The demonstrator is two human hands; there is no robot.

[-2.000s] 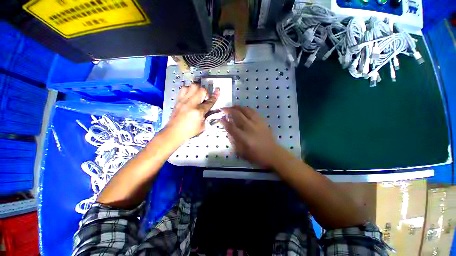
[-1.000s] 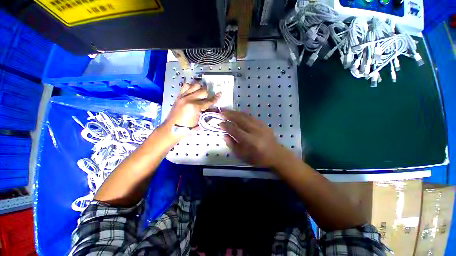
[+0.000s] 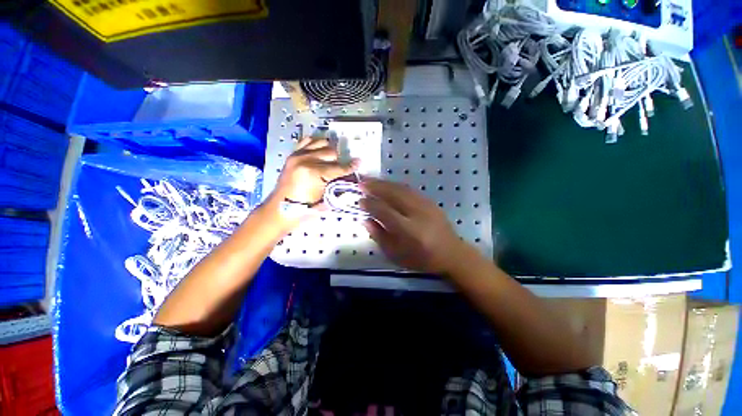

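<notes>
A coiled white USB cable (image 3: 345, 196) is held between my two hands over the silver perforated plate (image 3: 439, 179). My right hand (image 3: 409, 226) grips the right side of the coil. My left hand (image 3: 308, 173) is at the coil's left side, its fingertips at the lower left edge of the whitish marking fixture (image 3: 364, 145). The cable's connector end is hidden by the fingers or too small to make out, so I cannot tell whether my left hand grips it.
The black laser head (image 3: 317, 45) hangs over the plate's back left, before a round fan guard (image 3: 346, 88). A lined blue bin (image 3: 98, 244) of white cables stands left. Greyish-white cables (image 3: 602, 77) lie on the green mat (image 3: 602, 203) at right, below a control box (image 3: 671, 32).
Since two seconds ago, both hands have shifted slightly and the coil shows more plainly between them. In the last second they have hardly moved.
</notes>
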